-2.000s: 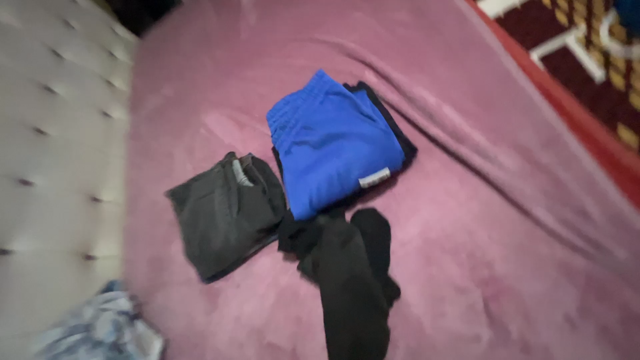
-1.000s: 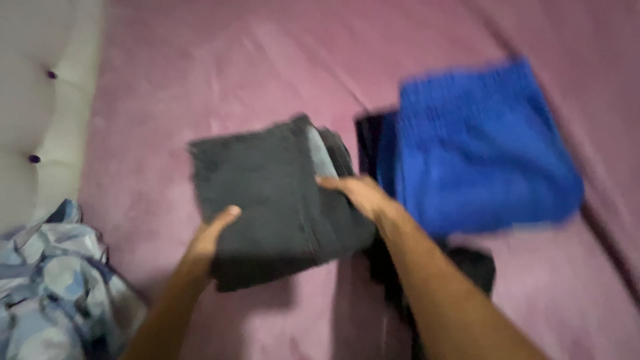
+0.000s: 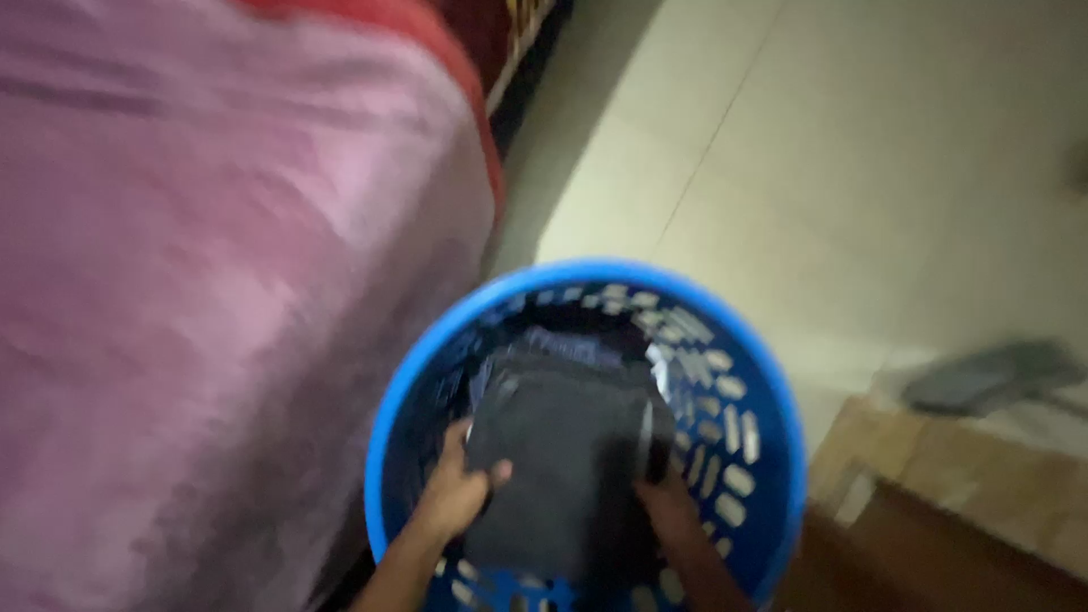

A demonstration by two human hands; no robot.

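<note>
A folded dark grey garment (image 3: 561, 467) is between my two hands, inside the mouth of a round blue plastic laundry basket (image 3: 586, 270) with slotted walls. My left hand (image 3: 459, 489) grips its left edge, the thumb lying on top. At its right edge my right hand (image 3: 667, 501) holds on, in shadow and partly blurred. Beyond the garment, other dark and bluish clothes (image 3: 569, 347) show in the basket, with a bit of white cloth (image 3: 658, 367) at their right. What lies under the grey garment is hidden.
To the left is a bed with a pink cover (image 3: 212, 297) and a red edge. Pale floor tiles (image 3: 790, 170) extend at the upper right. A blurred grey object (image 3: 990, 374) lies on the right, near a brown wooden or stone-like edge (image 3: 901, 438).
The grey garment, held above the bed a second ago, is now within the basket's mouth in both hands. The view has swung from the bed to the basket and floor.
</note>
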